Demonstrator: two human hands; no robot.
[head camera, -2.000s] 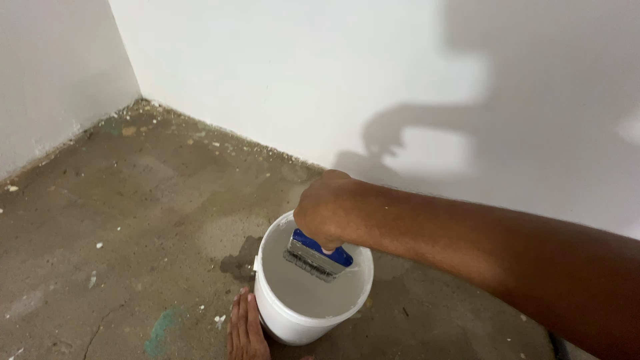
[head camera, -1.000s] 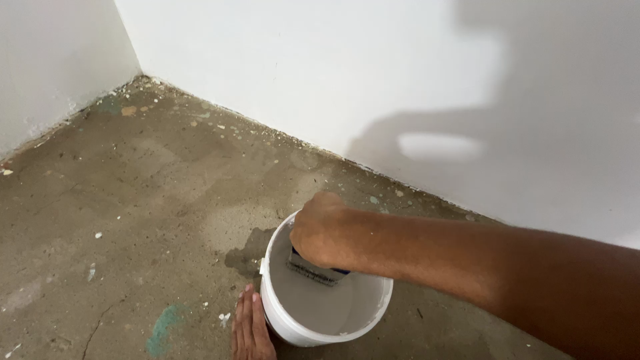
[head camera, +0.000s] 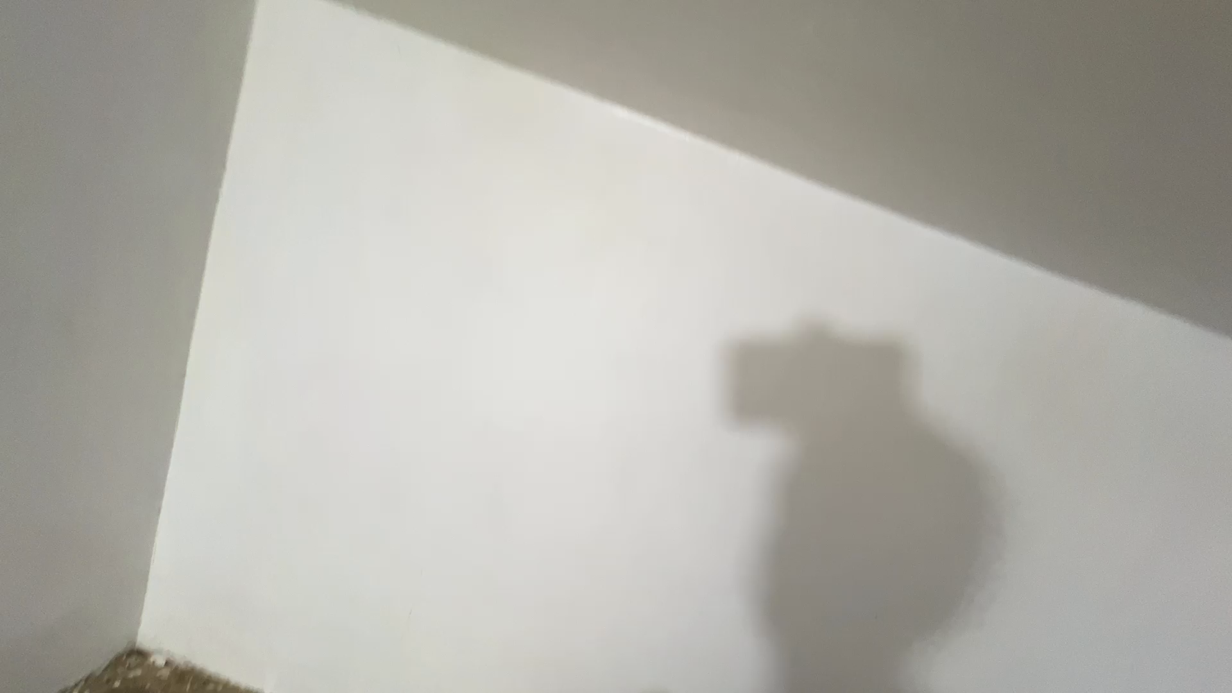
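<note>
Neither of my hands is in the head view now, and the white bucket and the brush are out of frame too. A white wall (head camera: 462, 385) fills most of the picture, slightly blurred. On its right half falls the soft grey shadow (head camera: 866, 520) of a person's head and upper body, with a boxy shape at the top. What my hands hold or touch at this moment is hidden.
A greyer wall (head camera: 87, 289) meets the white one in a corner at the left. Above runs the slanting edge of a grey ceiling (head camera: 914, 106). A speckled bit of floor (head camera: 144, 674) shows at the bottom left.
The view has swung up from the floor to the wall and ceiling. The bucket, my left hand beside it and my right hand with the brush inside it have left the view.
</note>
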